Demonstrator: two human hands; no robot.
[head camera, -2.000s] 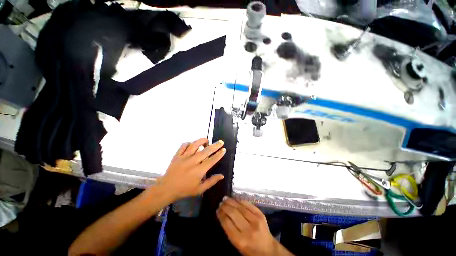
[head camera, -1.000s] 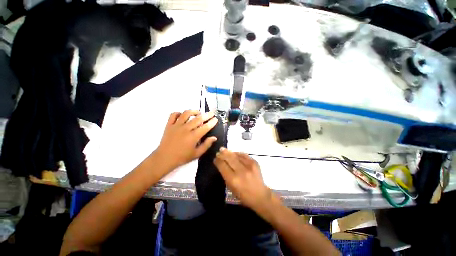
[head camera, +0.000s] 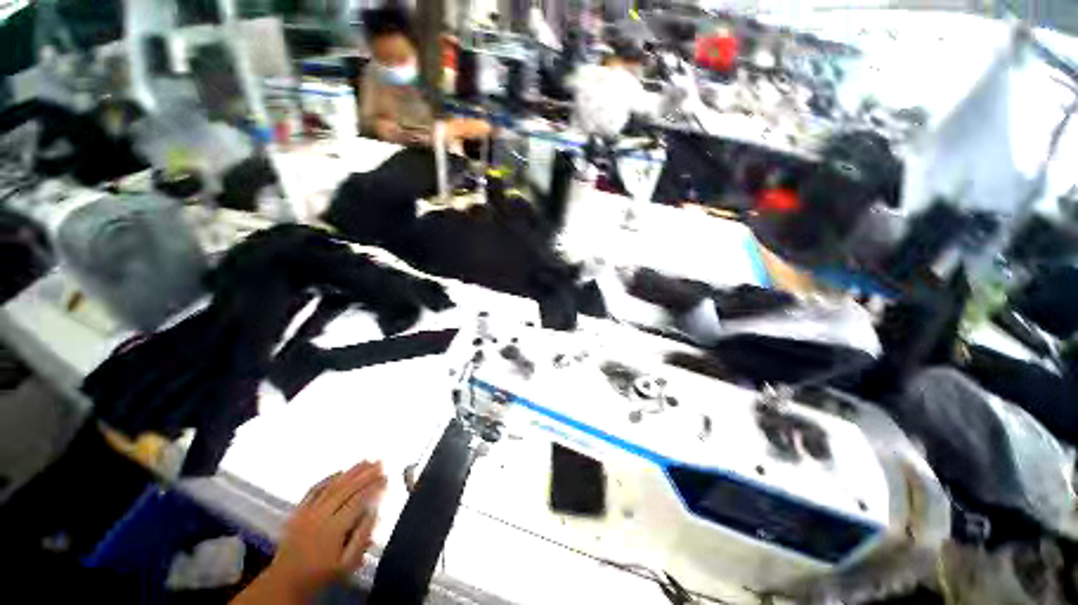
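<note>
A long black fabric strip (head camera: 422, 520) runs from the needle area (head camera: 475, 423) of the white sewing machine (head camera: 591, 425) down over the table's front edge. My left hand (head camera: 335, 520) is just left of the strip, blurred, fingers extended and slightly apart, holding nothing that I can see. My right hand is out of the picture. A heap of black strips (head camera: 236, 337) lies at the left of the table, with one flat strip (head camera: 384, 351) reaching toward the machine.
A dark rectangular pad (head camera: 577, 479) lies on the machine bed. Scissors (head camera: 676, 589) are cut off at the bottom edge. A blue crate (head camera: 148, 538) is below the table. A masked person (head camera: 396, 95) sits beyond, behind more black fabric (head camera: 473, 242). Grey bundled material (head camera: 993, 431) is at right.
The view has swung up, showing the workshop. My left hand has come off the strip and is beside it. My right hand, earlier at the strip, has left the picture.
</note>
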